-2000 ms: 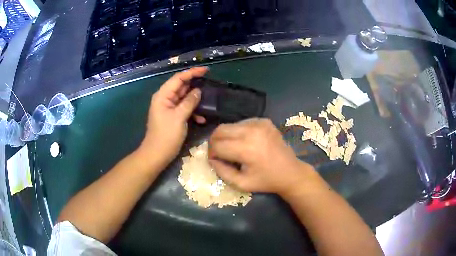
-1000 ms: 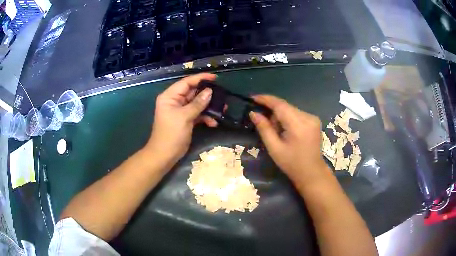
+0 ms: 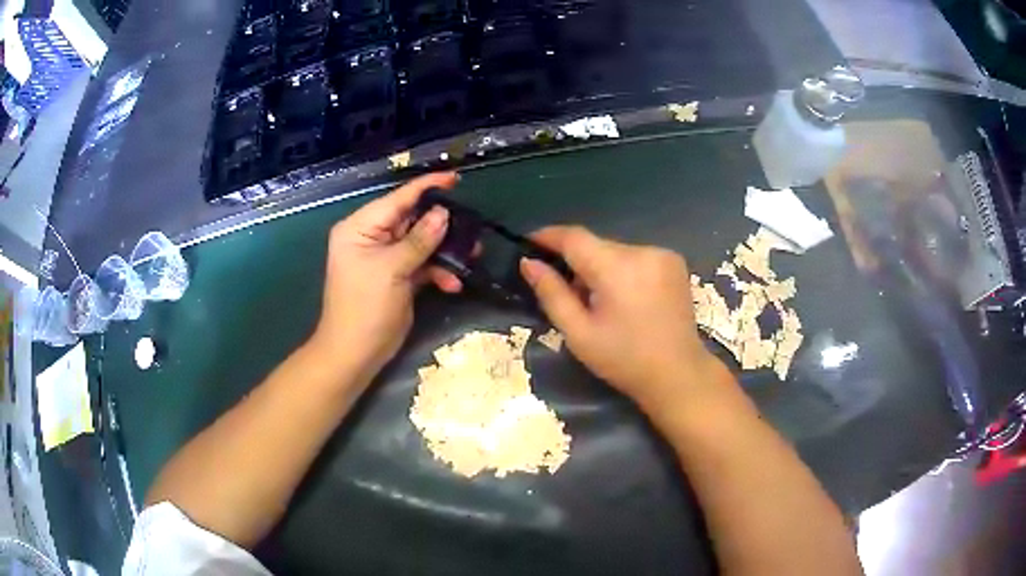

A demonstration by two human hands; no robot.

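Observation:
A black plastic housing is held above the mat, tilted down to the right. My left hand grips its left end, thumb on top. My right hand holds its right end between thumb and fingers; whether a small piece is pinched there cannot be told. A rounded heap of small pale pieces lies on the dark green mat below the hands. A looser pile of pale pieces lies to the right, partly behind my right hand.
A black blister tray lies beyond the mat edge. At right are a dispenser bottle, white folded paper, a brown board and a long dark tool. Clear plastic cups and a yellowish note are at left.
My right hand has moved from the pale heap up to the housing's right end and now grips it. The housing has tilted down to the right. My left hand keeps its hold.

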